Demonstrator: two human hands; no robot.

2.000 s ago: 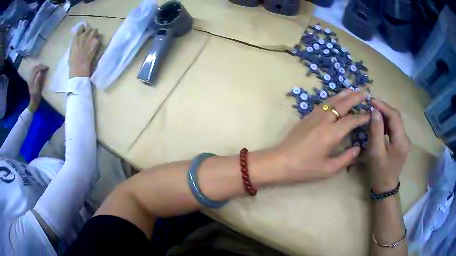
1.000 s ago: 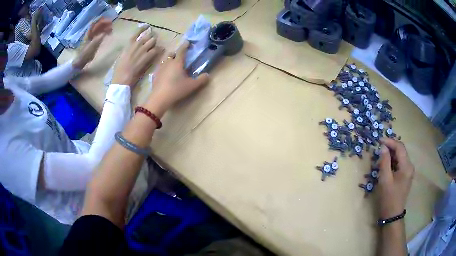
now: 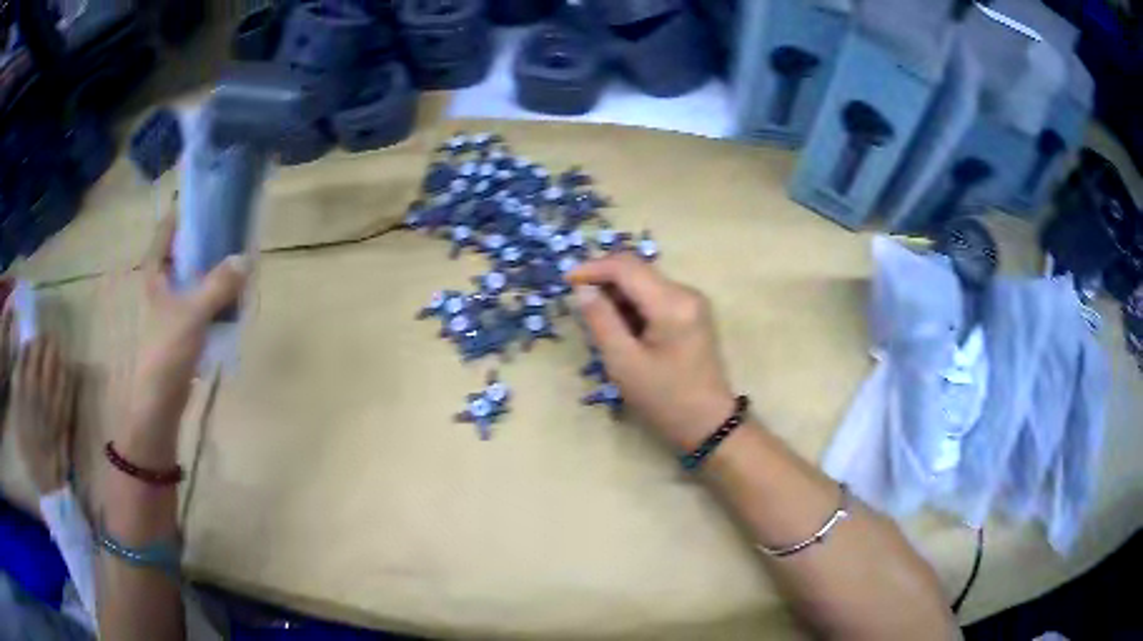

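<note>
My left hand (image 3: pixel 186 307) is at the left, gripping a dark grey handheld fan (image 3: pixel 226 188) upright above the table; both are blurred, and a translucent white pouch seems to be around its handle. My right hand (image 3: pixel 658 351) is at the right edge of a loose pile of small dark accessory pieces with white round centres (image 3: pixel 495 207). Its thumb and forefinger are pinched together; whether they hold a piece is not clear. A small group of pieces (image 3: pixel 486 403) lies apart, in front of the pile.
Dark grey base parts (image 3: pixel 558 69) stand at the back, some on a white sheet (image 3: pixel 489 94). Pale blue-grey retail boxes (image 3: pixel 859 132) stand back right. Filled white pouches (image 3: pixel 1015 401) lie at the right. Another person's hand (image 3: pixel 44 407) is at the far left edge.
The view has turned right. My left hand has lifted the fan from the table beside the other person. My right hand has moved from the pieces near the front to the pile's edge.
</note>
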